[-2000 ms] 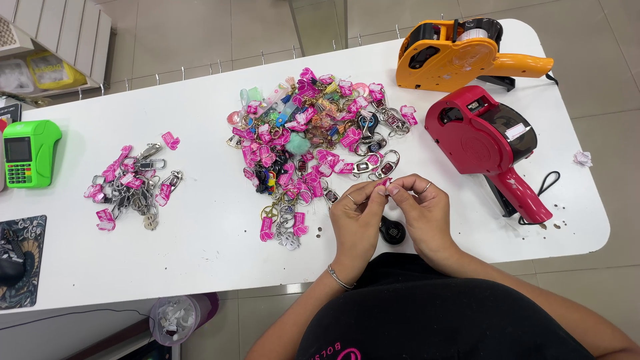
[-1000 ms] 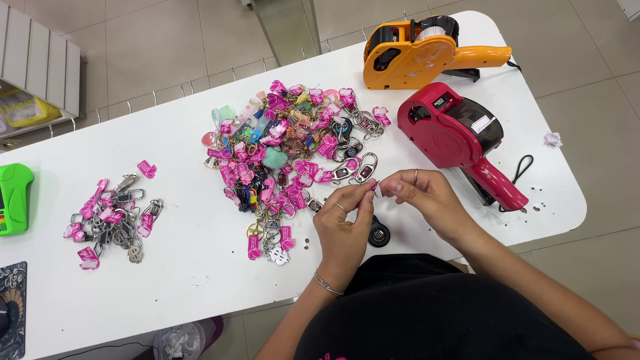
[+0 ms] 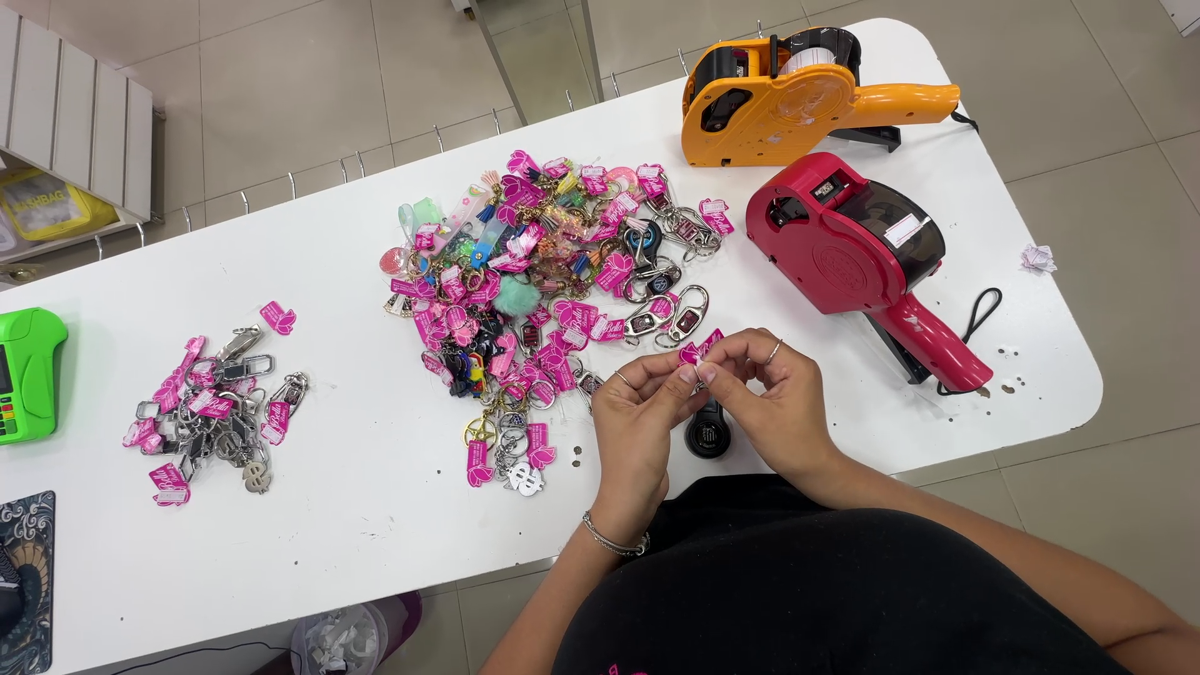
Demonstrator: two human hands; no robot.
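Observation:
My left hand [image 3: 642, 422] and my right hand [image 3: 773, 403] meet at the fingertips over the table's near side, pinching a small pink tag [image 3: 694, 353] between them. Something small and metallic shows below the tag, mostly hidden by the fingers. Under my hands lies a round black object [image 3: 708, 433], partly covered. Just beyond and left of my hands spreads a big pile of keychains with pink tags [image 3: 525, 281], with a mint pompom [image 3: 516, 295] in it. A smaller group of metal keychains with pink tags [image 3: 220, 403] lies farther left.
An orange price labeler [image 3: 769, 108] and a red price labeler [image 3: 844, 244] lie at the right of the white table [image 3: 375, 534]. A green card terminal [image 3: 28, 375] and a patterned mouse pad [image 3: 33, 572] are at the left edge. Below the near edge stands a waste bin [image 3: 347, 642].
My fingertips, a little apart one second ago, are together at the pink tag. The view has shifted somewhat.

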